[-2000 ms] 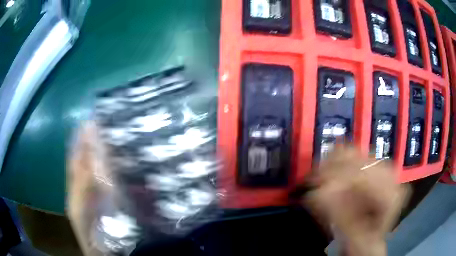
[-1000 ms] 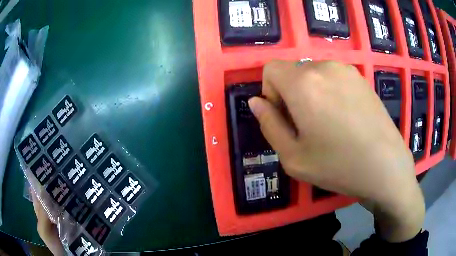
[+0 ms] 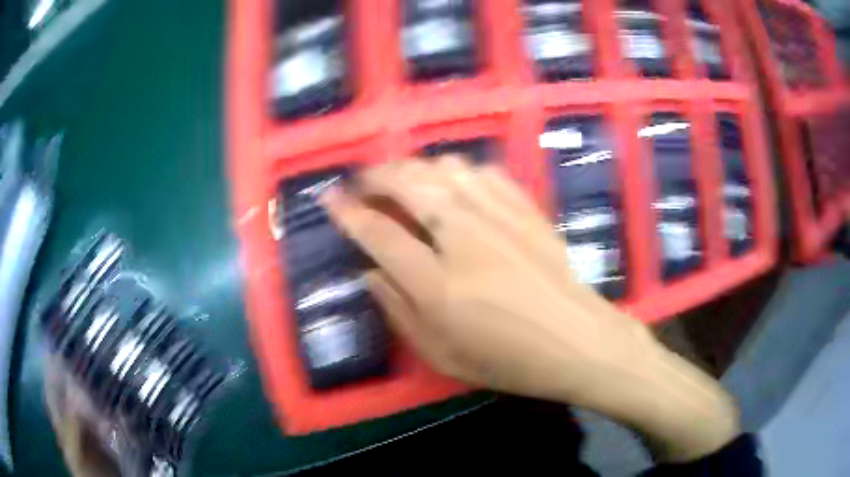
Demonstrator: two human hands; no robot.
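The frame is blurred. My right hand (image 3: 447, 270) is over the red-orange foam tray (image 3: 261, 289), its fingertips at the upper end of the black phone (image 3: 322, 261) in the near left pocket. That phone lies back up with its open battery bay toward me. Whether the fingers hold a sticker cannot be told. My left hand (image 3: 75, 419), partly cut off at the lower left, holds the clear sticker sheet (image 3: 130, 349) with rows of black squares over the green bench. Its squares are smeared by motion.
More black phones sit back up in the tray's other pockets, such as one phone (image 3: 587, 205) right of my hand. Another red tray (image 3: 802, 168) stands at the right. A long whitish wrapped bundle (image 3: 20, 224) lies on the green bench (image 3: 168, 168) at the left edge.
The tray has shifted left in view and now looks blurred. My right hand has moved left with it, still at the near left phone. The sticker sheet shows slightly lower and is smeared.
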